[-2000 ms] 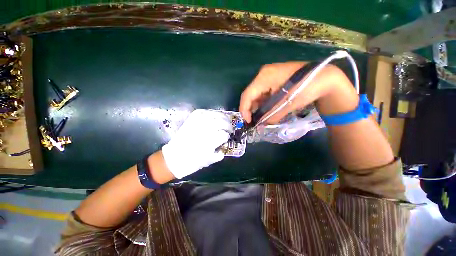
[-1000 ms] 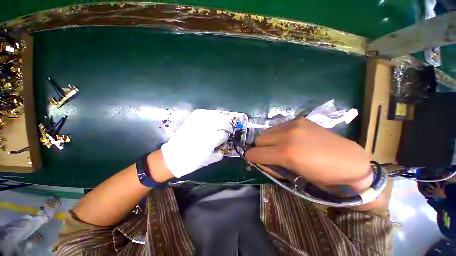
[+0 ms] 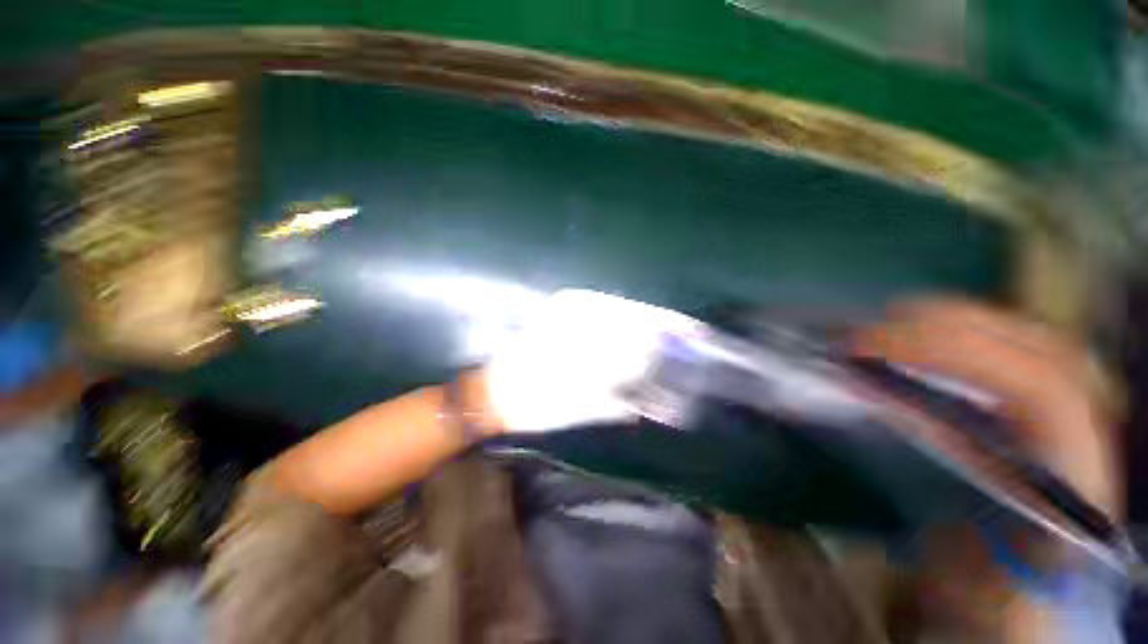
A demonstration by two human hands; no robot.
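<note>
The whole view is motion-blurred. My left hand (image 3: pixel 567 362), in a white glove, holds the white socket housing (image 3: pixel 674 377) over the dark-green mat; the details inside the housing cannot be made out. My right hand (image 3: pixel 995 359), bare, is well to the right of the housing and holds the black soldering iron (image 3: pixel 951 421), with a pale line along it. A pale streak, possibly the bagged cord, runs from the housing towards my right hand. Two gold brass contact pieces (image 3: pixel 311 220) lie on the mat at the left.
A cardboard tray (image 3: pixel 233 176) heaped with brass pieces is at the left. A black bin (image 3: pixel 208 440) with brass pieces shows at the lower left, beside another person's arm with blue at the wrist. A brown-gold rail (image 3: pixel 541 91) runs along the far side, with green belt beyond.
The view has swung, so the tray and mat appear further right. My right hand has moved away from the housing with the iron. The black bin and another person's arm have appeared.
</note>
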